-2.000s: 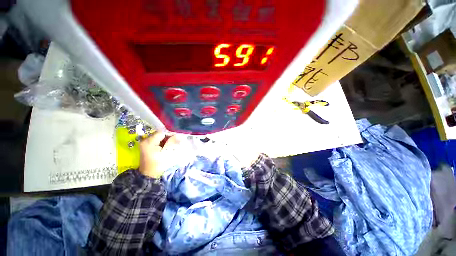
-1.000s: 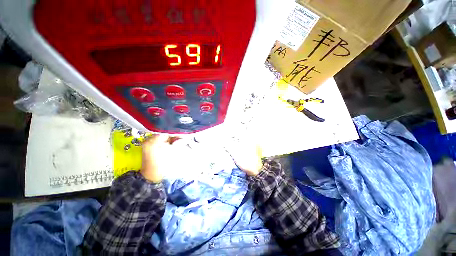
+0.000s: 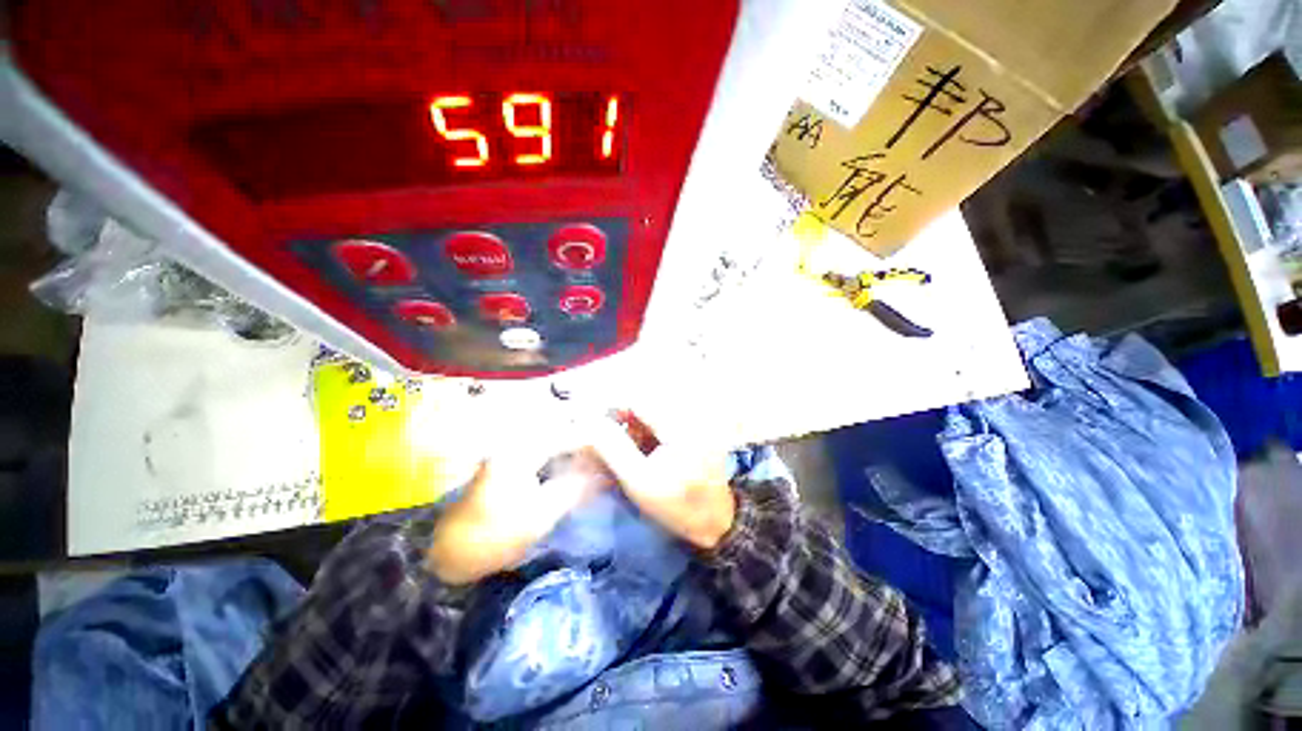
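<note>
A light blue patterned garment lies bunched below the table's front edge, with round snaps on its lower band. My left hand and my right hand meet at its upper edge, fingers closed on the cloth, just below the machine head. Glare washes out the fingertips, and a small dark spot and a reddish spot show between them. The machine fills the upper left, and its red panel reads 591. Its working point is hidden or lost in glare.
Loose silver pieces lie on a yellow patch left of my hands. Clear bags are at far left. Yellow-black nippers and a carton are at right. More blue garments hang over a blue bin.
Both hands have drawn back from under the machine head towards my body and come together over the cloth. The machine head sits further left in view than two seconds ago; the display still reads 591.
</note>
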